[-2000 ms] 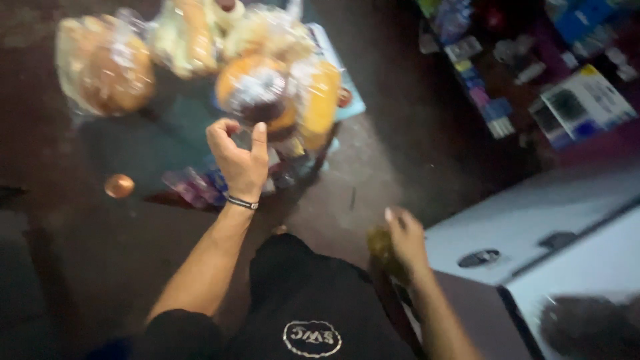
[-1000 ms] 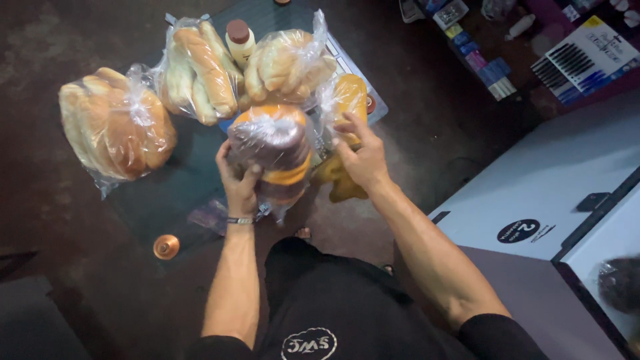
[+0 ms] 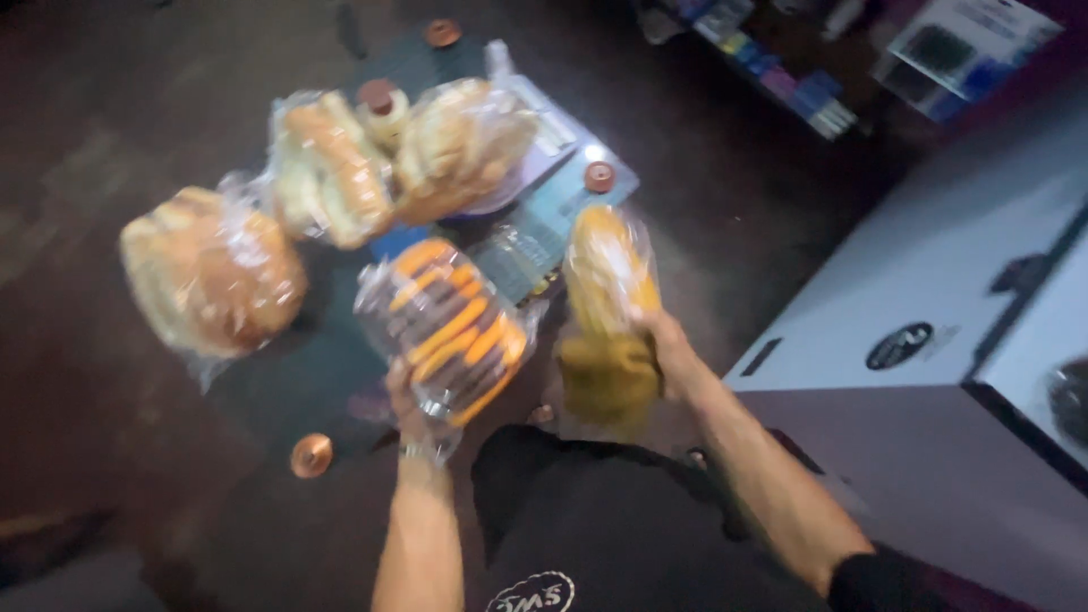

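Observation:
My left hand (image 3: 410,399) holds a clear plastic bag of dark brown and orange striped baked goods (image 3: 455,331) over the near part of a dark glass-like table. In my right hand (image 3: 667,344) are a clear bag with a yellow bread or cake (image 3: 608,263) and, beneath it, a mustard-coloured cloth-like thing (image 3: 608,382), blurred. Beyond my left hand lie three bags of bread: rounded rolls (image 3: 217,272) at the left, long rolls (image 3: 327,170) in the middle and more rolls (image 3: 463,144) on the right. A bottle with a brown cap (image 3: 382,110) stands between the last two.
The dark table top (image 3: 280,391) has round copper-coloured fittings (image 3: 311,456) near its corners. A pale blue sheet or folder (image 3: 552,200) lies at its right side. A white chest-like appliance (image 3: 858,314) stands at the right, and shelves with small packaged goods (image 3: 790,81) are at upper right.
The striped baked goods, seen end-on in my left hand a second ago, now show their striped broad side. My right hand now has the yellow bag and mustard-coloured thing drawn right, apart from the striped bag.

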